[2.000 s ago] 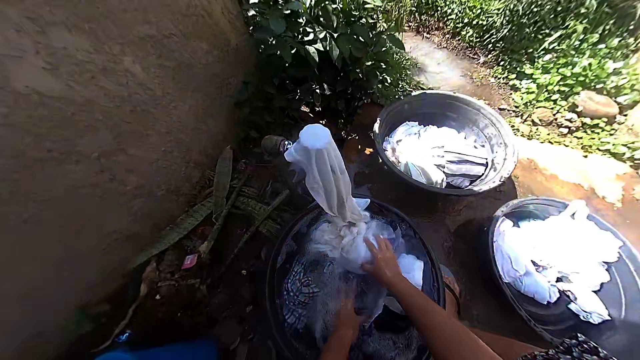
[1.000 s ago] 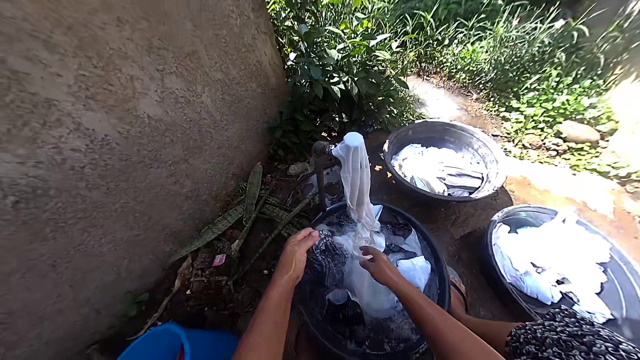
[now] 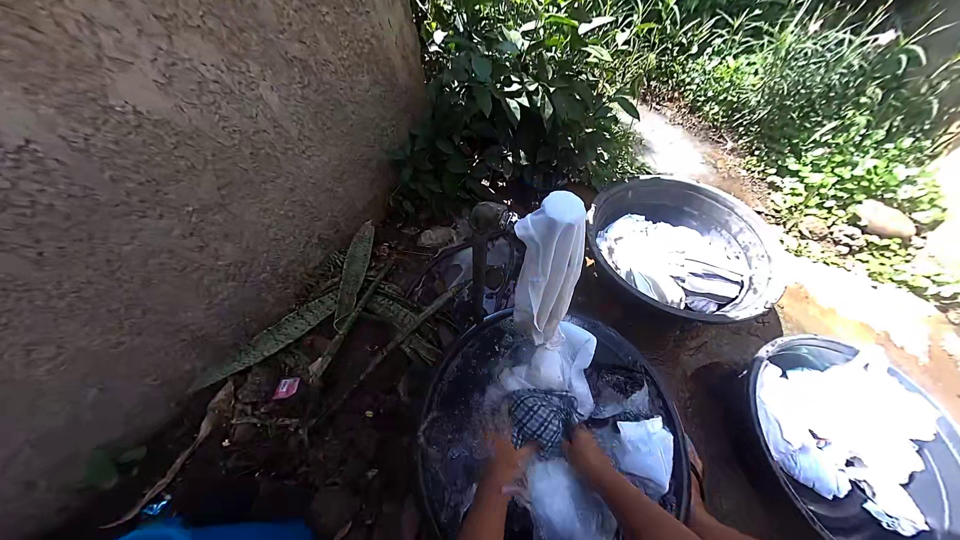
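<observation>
A dark checked cloth [image 3: 541,417] lies between my hands at the middle of a black basin [image 3: 437,382] of water. My left hand [image 3: 507,450] grips its left side and my right hand [image 3: 587,448] its right side; the fingers are partly hidden by cloth and splashing. Just above hangs a long white cloth [image 3: 551,262], draped over the spout of a standing tap [image 3: 486,219], its lower end reaching into the basin. More white cloth [image 3: 645,454] floats at the basin's right, and some lies below my hands.
A grey basin [image 3: 765,247] with white and striped clothes stands behind at the right. Another basin [image 3: 765,420] with white clothes sits at the right edge. A rough wall [image 3: 202,187] rises at the left. Cut leaves [image 3: 277,337] lie beside it, and a blue container [image 3: 217,530] shows below.
My hands have moved lower in the basin from near the hanging cloth. The checked cloth is now spread between them; a second ago a dark patterned cloth was by my left hand.
</observation>
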